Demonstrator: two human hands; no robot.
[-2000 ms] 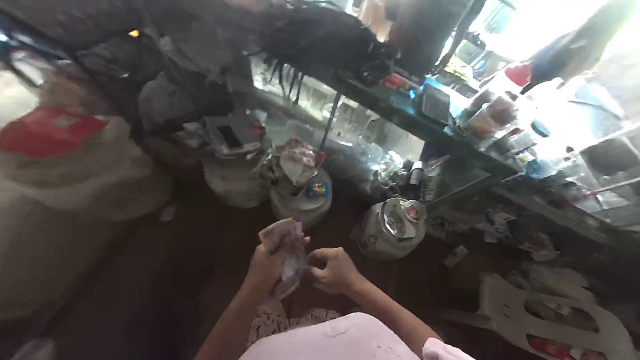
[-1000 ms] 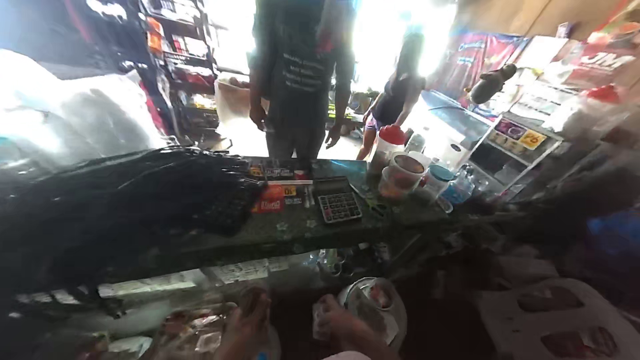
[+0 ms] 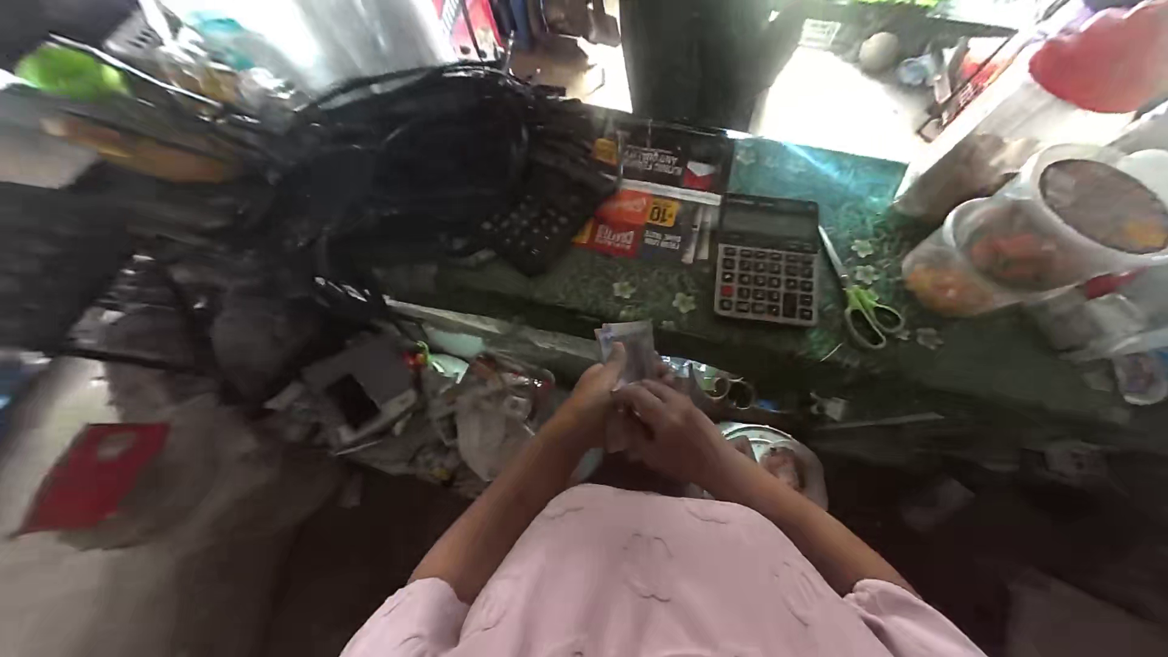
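Both hands meet in front of my chest, near the front edge of the counter. My left hand (image 3: 593, 401) is closed on a small stack of what look like banknotes (image 3: 631, 351), thumb on top. The fingers of my right hand (image 3: 671, 424) lie against the lower part of the notes; whether they grip any is unclear from the blur. Beyond my hands, a desk calculator (image 3: 767, 260) rests on the green patterned counter cover (image 3: 675, 297), with green-handled scissors (image 3: 862, 306) to its right.
Printed cards or packets (image 3: 630, 224) lie left of the calculator. A black stringy bundle (image 3: 429, 155) covers the counter's left part. Clear plastic containers (image 3: 1013, 242) stand at right. Below the counter are a round lidded container (image 3: 789, 465) and a sack (image 3: 210, 465). A person's dark clothing (image 3: 698, 59) shows beyond.
The view has swung strongly between frames. My hands, apart one second ago, are now together at the notes.
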